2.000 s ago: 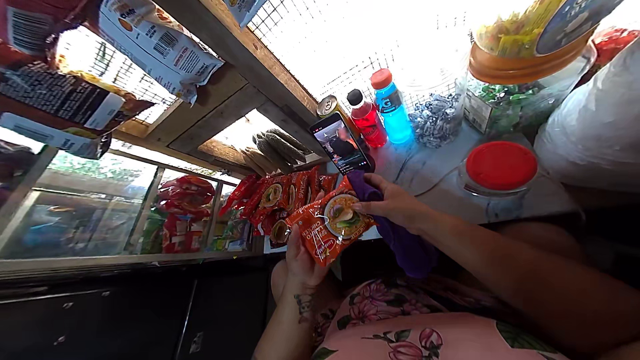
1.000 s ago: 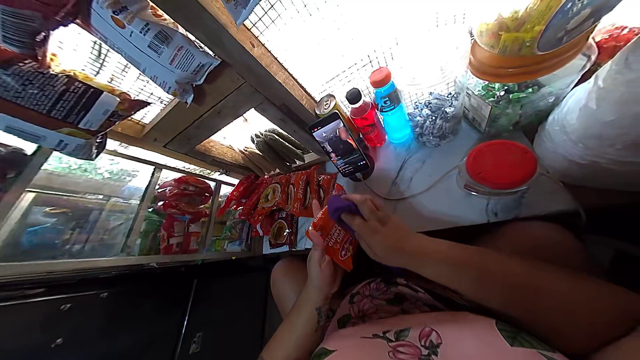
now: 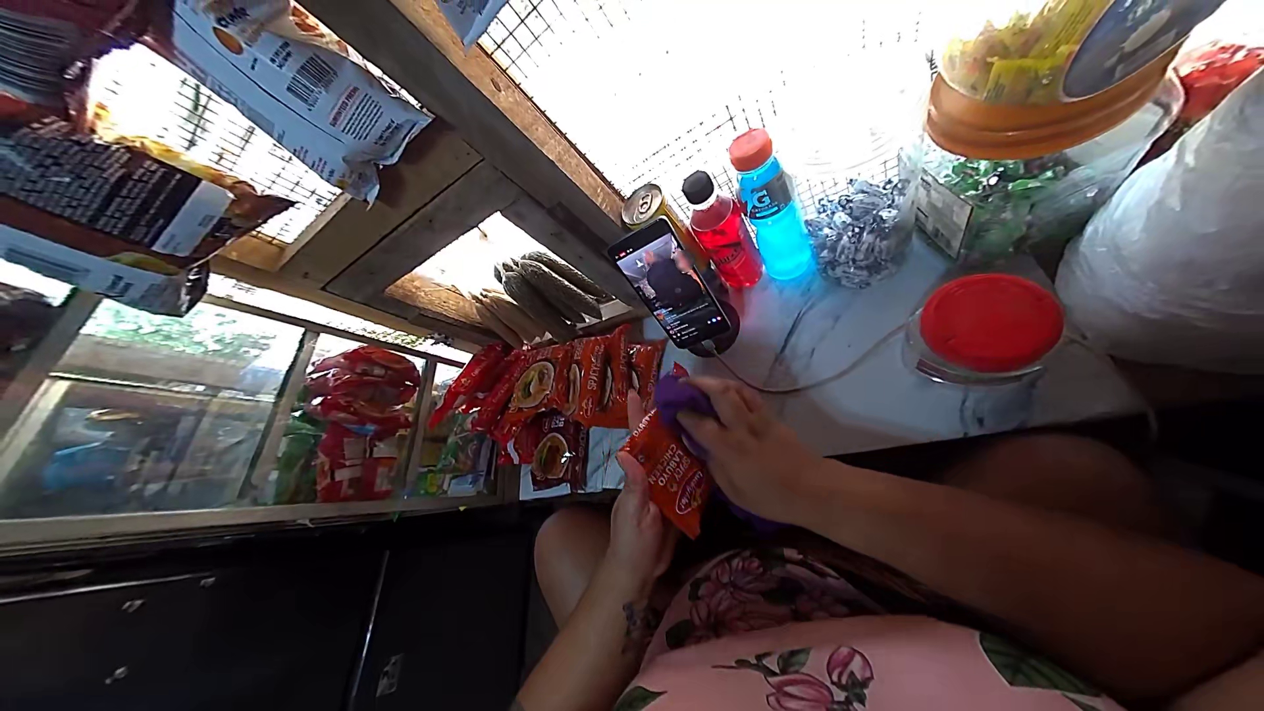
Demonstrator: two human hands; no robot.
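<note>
An orange-red instant noodle packet (image 3: 671, 474) rests in my left hand (image 3: 637, 513), whose fingers hold it from behind and from its left side. My right hand (image 3: 746, 444) grips a bunched purple cloth (image 3: 683, 403) pressed to the packet's upper right part; the rest of the cloth hangs below that hand, partly hidden by it. Just beyond my hands, a row of similar red and orange noodle packets (image 3: 583, 380) stands at the left end of the marble-patterned counter.
A phone (image 3: 671, 286) with a charging cable (image 3: 820, 383) leans by a can (image 3: 644, 205), a red drink bottle (image 3: 724, 232) and a blue one (image 3: 775, 212). To the right are a red-lidded jar (image 3: 990, 324) and candy jars. Snack bags (image 3: 296, 89) hang upper left.
The packet was held with its bowl picture showing two seconds ago; now it is tilted, with lettering showing. My right hand and the cloth have shifted over its upper part.
</note>
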